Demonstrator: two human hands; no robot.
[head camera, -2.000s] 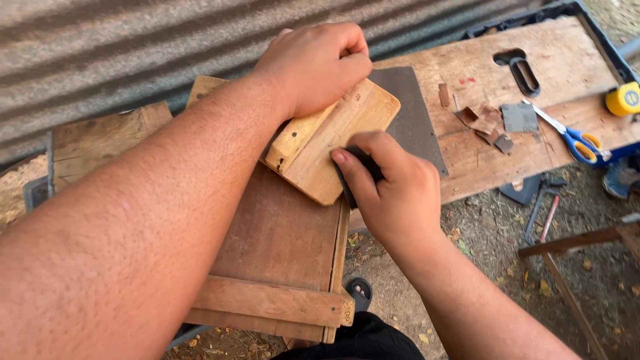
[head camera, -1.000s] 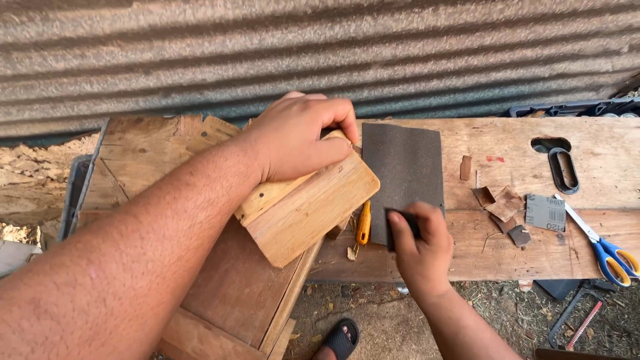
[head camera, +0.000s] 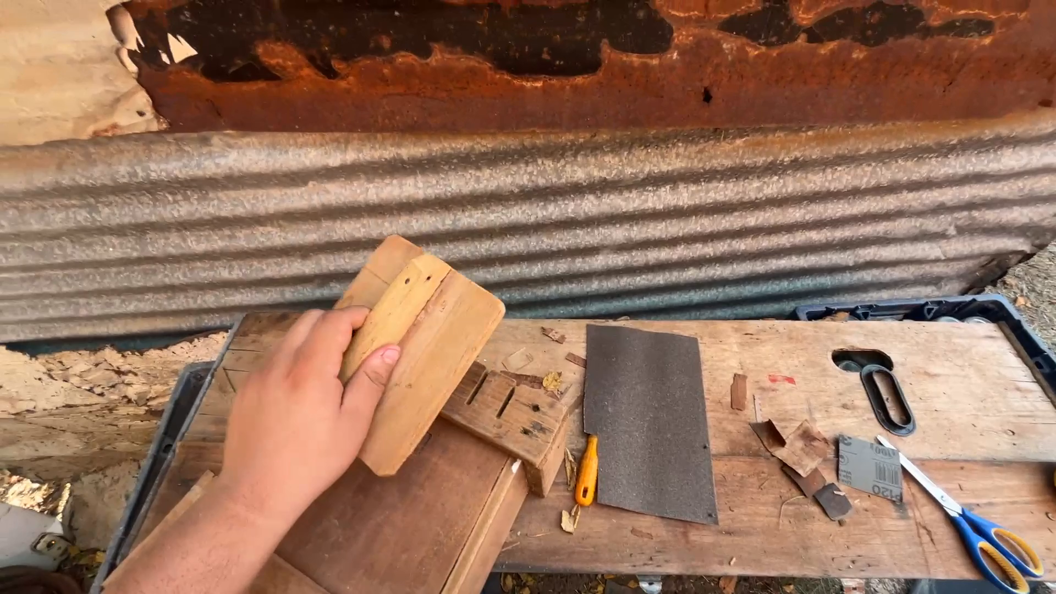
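My left hand (head camera: 301, 404) grips a flat wooden board with rounded corners (head camera: 450, 338) by the raised wooden strip (head camera: 404, 305) across its face. The board is tilted above a brown wooden panel (head camera: 396, 511) and a slotted wood block (head camera: 507, 417). My right hand is out of view. A dark sheet of sandpaper (head camera: 652, 421) lies on the plank bench, with a yellow-handled tool (head camera: 586, 474) at its left edge. Farther right are torn sandpaper scraps (head camera: 800, 450), a grey printed sandpaper piece (head camera: 870, 468) and blue-and-yellow scissors (head camera: 982, 528).
The plank bench (head camera: 784, 528) runs to the right, with a black oval ring (head camera: 888, 400) by a hole in it. A dark plastic crate (head camera: 1002, 307) shows behind its right end. A corrugated metal sheet (head camera: 528, 214) stands along the back.
My left hand has lifted the board and turned it, so the raised strip faces the view. My right hand, over the sandpaper sheet a second ago, has left the view. The view has tilted up.
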